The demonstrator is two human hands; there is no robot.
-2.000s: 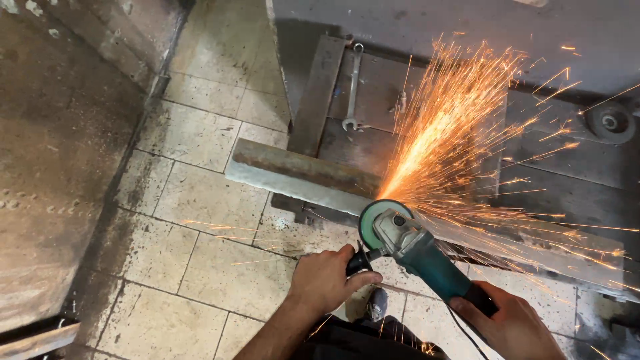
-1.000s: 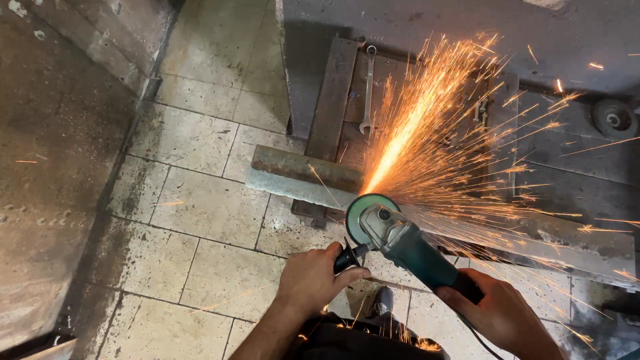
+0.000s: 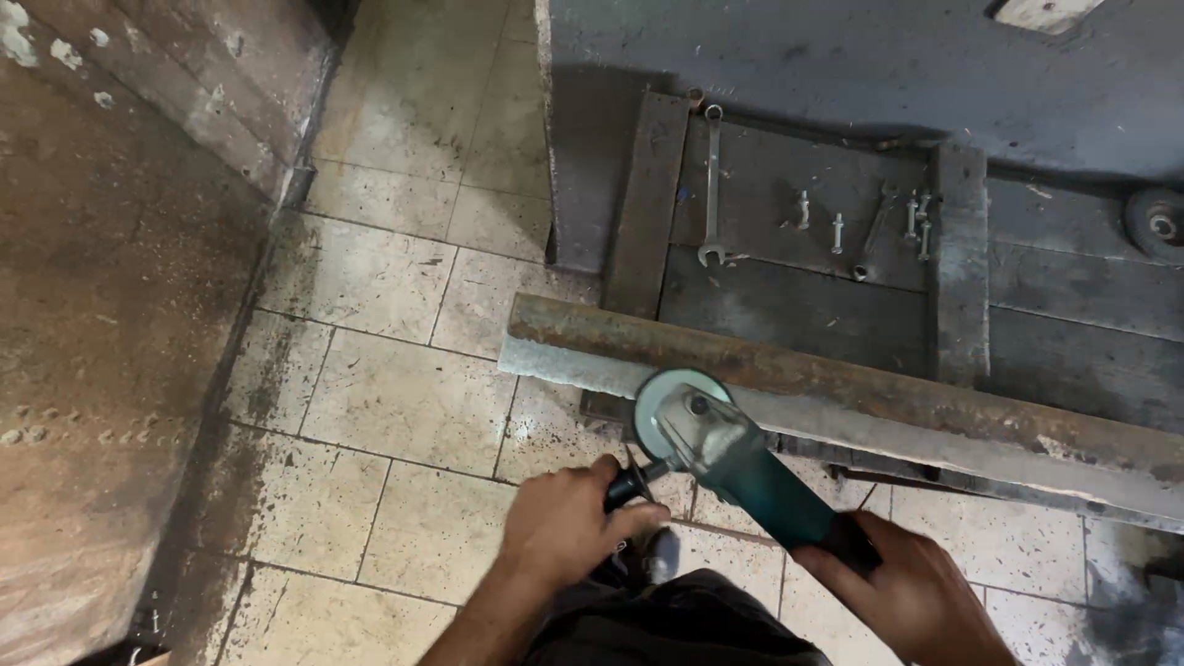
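Observation:
My left hand is closed around the black side handle of an angle grinder. The rear of the grinder's teal body is in my right hand. Its pale green disc lies over the near edge of a long steel angle bar, close to the bar's left end; whether it touches cannot be told. The bar's upper face is rusty brown, and its near strip is bare, bright metal. No sparks show.
Behind the bar, a dark slatted bench bears a combination wrench, a second wrench, several bolts and a small wheel. A rusty metal panel stands at left, beside the tiled floor.
The large spray of sparks from the disc has stopped, and the bolts and second wrench behind it now show. Both hands keep their hold on the grinder.

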